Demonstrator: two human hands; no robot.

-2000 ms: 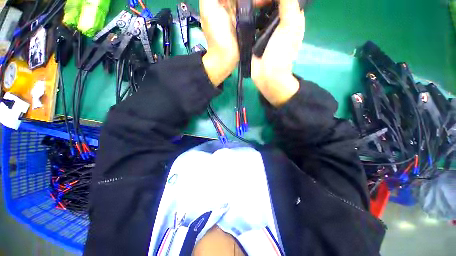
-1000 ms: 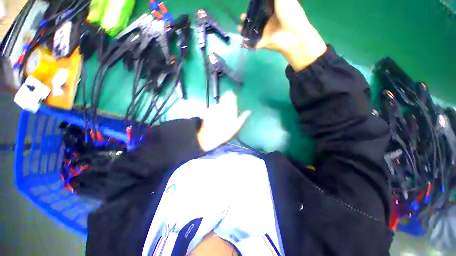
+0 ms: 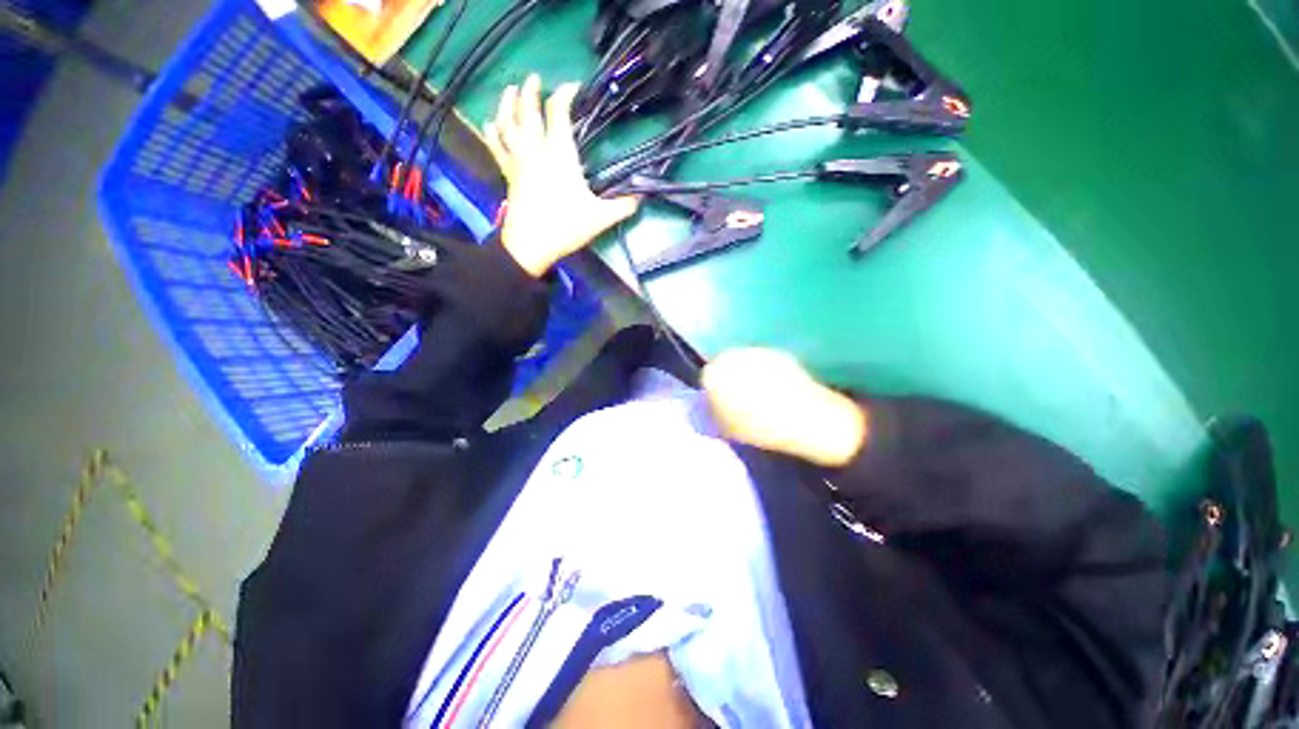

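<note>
Several black battery clamps lie on the green mat; one clamp (image 3: 898, 185) has its handles spread, and another (image 3: 712, 231) lies nearer the bench edge. Their black leads (image 3: 727, 131) run left toward a tangle of more clamps at the top. My left hand (image 3: 553, 185) is over the bench edge, fingers spread, beside the leads; nothing shows in it. My right hand (image 3: 776, 405) is low at the bench edge in front of my body, blurred and overexposed, fingers indistinct; whether it holds anything is unclear.
A blue mesh basket (image 3: 185, 306) below the bench at left holds black leads with red and blue tips (image 3: 306, 228). A pile of black clamp leads (image 3: 1232, 570) lies at the lower right. An orange-brown board (image 3: 373, 26) is cut off at the top.
The view has swung left and down. The black item my right hand held is no longer seen there, and that hand has come down near my body. My left hand has moved toward the basket side.
</note>
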